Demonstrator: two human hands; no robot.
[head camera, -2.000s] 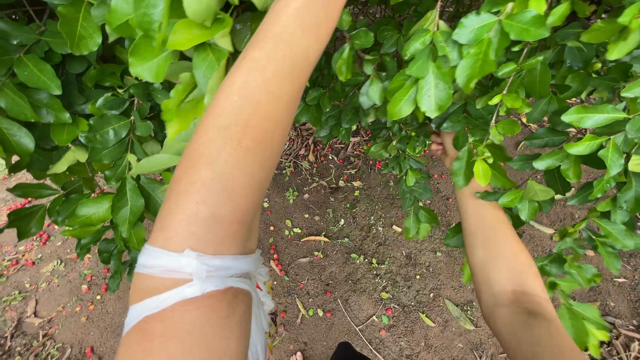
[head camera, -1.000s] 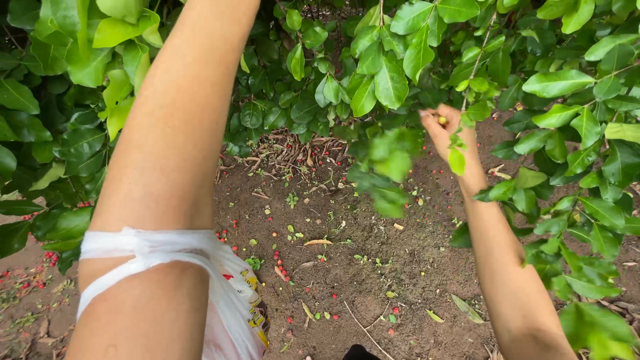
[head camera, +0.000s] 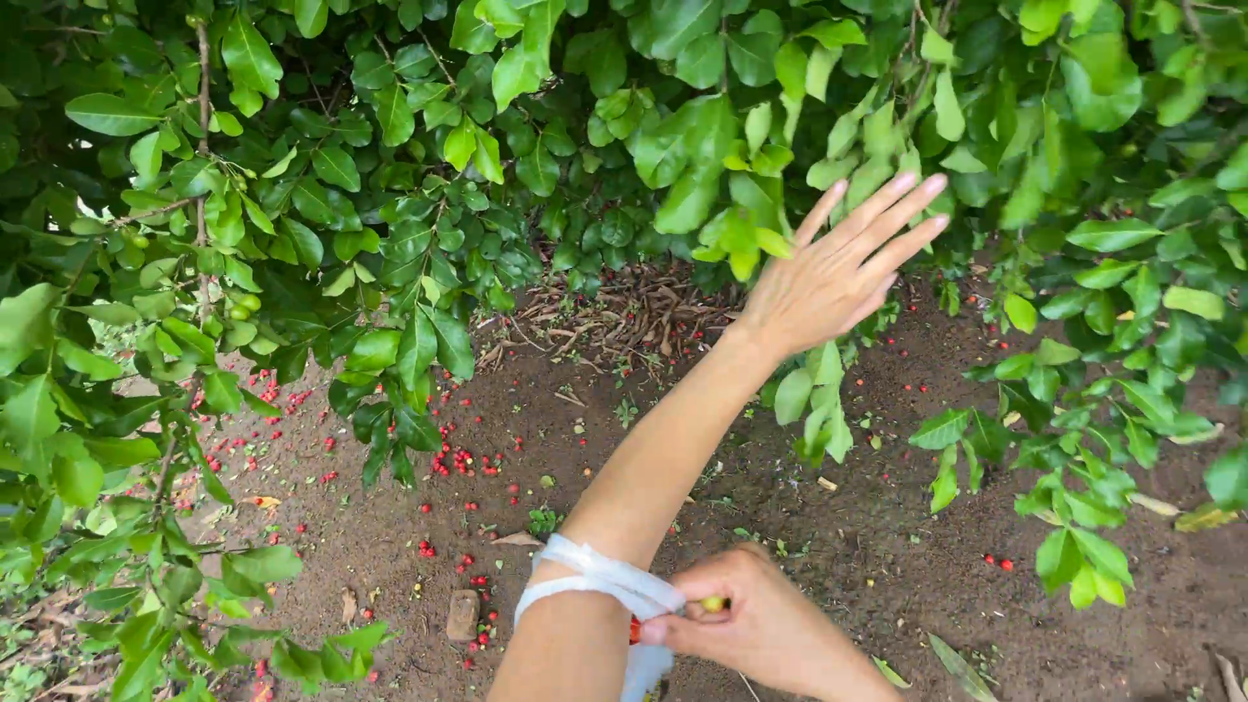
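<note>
My left hand (head camera: 829, 268) reaches up and right, fingers spread, its back toward me, against the leaves of a fruiting shrub (head camera: 687, 161). It appears to hold nothing. A white plastic bag (head camera: 604, 575) hangs by its handles around my left forearm. My right hand (head camera: 736, 614) is beside that forearm, thumb and fingers closed on a yellow-green fruit (head camera: 714, 604) and touching the bag's edge. A red patch shows next to the thumb; whether it is a fruit or print on the bag, I cannot tell. The bag's lower part is mostly hidden.
Leafy branches with several green fruits (head camera: 244, 307) hang at the left, and more foliage (head camera: 1102, 390) at the right. Red fallen fruits (head camera: 458, 458) lie on the brown soil (head camera: 829, 575). A small stone block (head camera: 463, 615) and dry leaf litter (head camera: 653, 312) are on the ground.
My right hand has moved from the hanging branch down and left to the bag on my left forearm. My left hand, out of frame earlier, now shows among the leaves. The view has shifted.
</note>
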